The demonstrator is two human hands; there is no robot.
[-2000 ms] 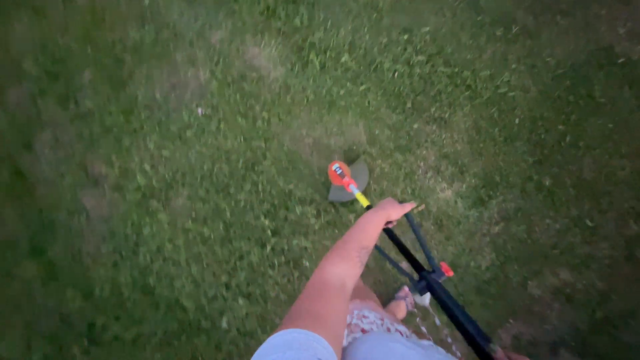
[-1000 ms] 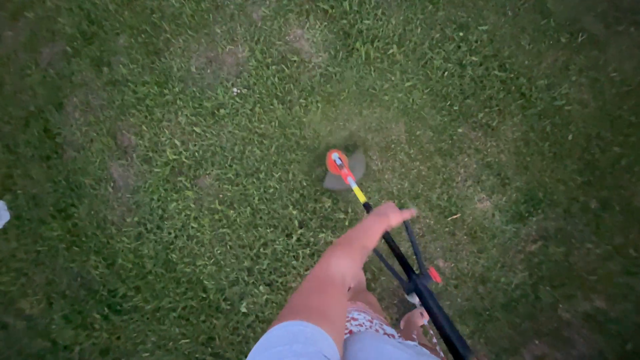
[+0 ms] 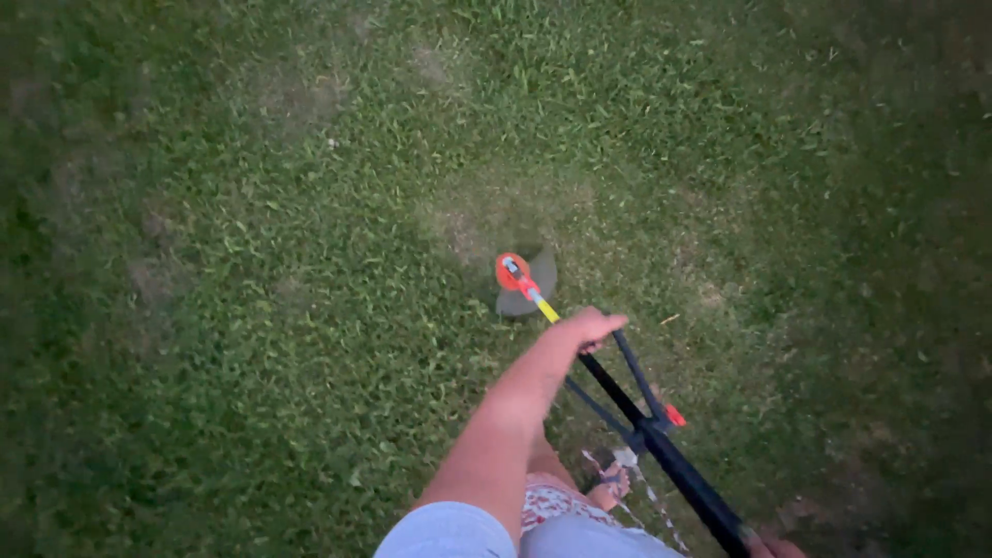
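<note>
A string trimmer (image 3: 686,473) with a black shaft runs from the lower right up to the middle of the view. Its orange head (image 3: 511,271) is over the grass, with a grey guard (image 3: 535,291) beside it and a yellow band on the shaft below. My left hand (image 3: 593,327) grips the dark loop handle in front of the shaft. At the bottom edge, my right hand (image 3: 775,546) is around the rear of the shaft, mostly cut off by the frame. An orange-red knob (image 3: 675,415) sticks out at the handle's clamp.
Grass (image 3: 310,349) with worn, brownish patches (image 3: 298,97) spreads all round. My sandalled foot (image 3: 612,487) stands below the shaft, near a pale hanging cord (image 3: 659,508). A small whitish bit (image 3: 332,143) lies in the grass at upper left.
The view has shifted somewhat over the grass. Both earlier frames also show my left hand on the loop handle; my right hand, out of sight one second ago, shows again at the bottom edge.
</note>
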